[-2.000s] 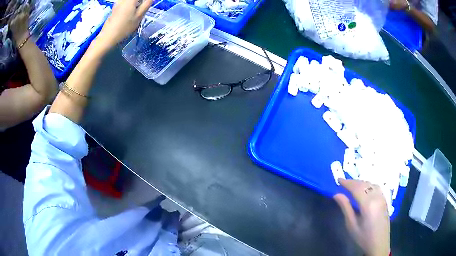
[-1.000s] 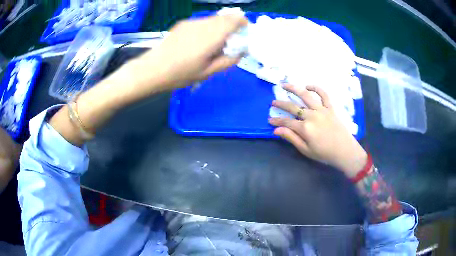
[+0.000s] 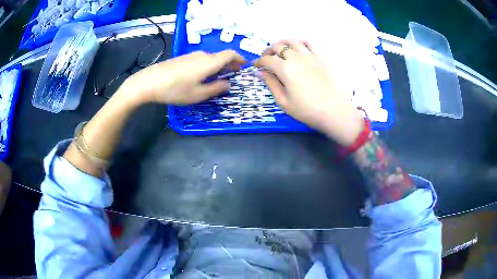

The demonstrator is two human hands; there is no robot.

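The blue work tray (image 3: 240,129) holds a heap of white plastic housings (image 3: 338,49) at its back and right. A spread of thin leads with dark blue and white parts (image 3: 250,101) lies in its front left. My left hand (image 3: 191,76) is over the leads, fingers bent and slightly blurred; whether it holds one cannot be told. My right hand (image 3: 305,82) is beside it at the edge of the housings, fingertips close to the left fingertips. What lies between the fingertips is too blurred to tell.
A clear lead box (image 3: 65,68) stands at left, with eyeglasses (image 3: 131,71) beside the tray. Blue trays of parts stand at back left (image 3: 71,16) and far left (image 3: 6,109). A translucent empty box (image 3: 434,73) is at right. Small white bits (image 3: 214,172) lie on the bench (image 3: 294,180).
Leads now lie in the front left of the tray, which was bare. My left hand has come down from the heap's back left. My right hand has moved left and up, close to it.
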